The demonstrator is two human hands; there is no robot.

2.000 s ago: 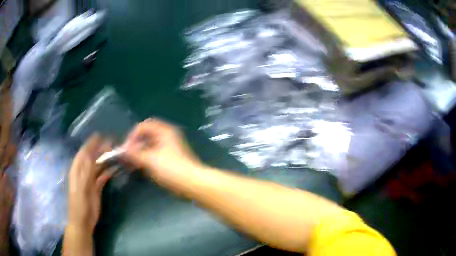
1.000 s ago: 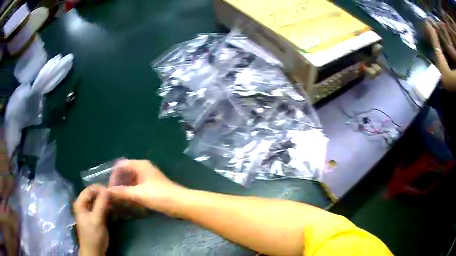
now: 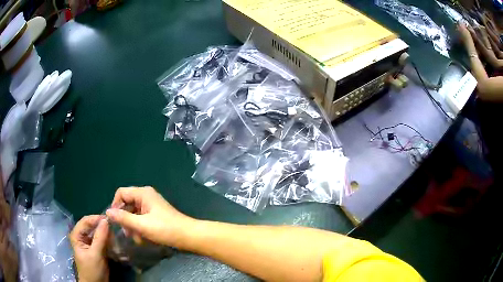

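My left hand and my right hand are close together at the lower left, fingertips pinched on the top edge of a clear zip bag. The bag hangs below my fingers and looks dark inside; its contents are not clear. A glossy pile of packed bags with dark cable loops lies in the middle of the table. Whitish empty bags lie at the lower left, beside my left hand.
A beige instrument with a yellow top stands behind the pile. Thin wires lie on the pale board. White rounded pieces are at the upper left. Another person's arm is at the upper right; a red stool stands below.
The view has shifted and sharpened. My hands have come closer together at the bag's top, and its zip strip, visible a second ago, is now covered by my fingers.
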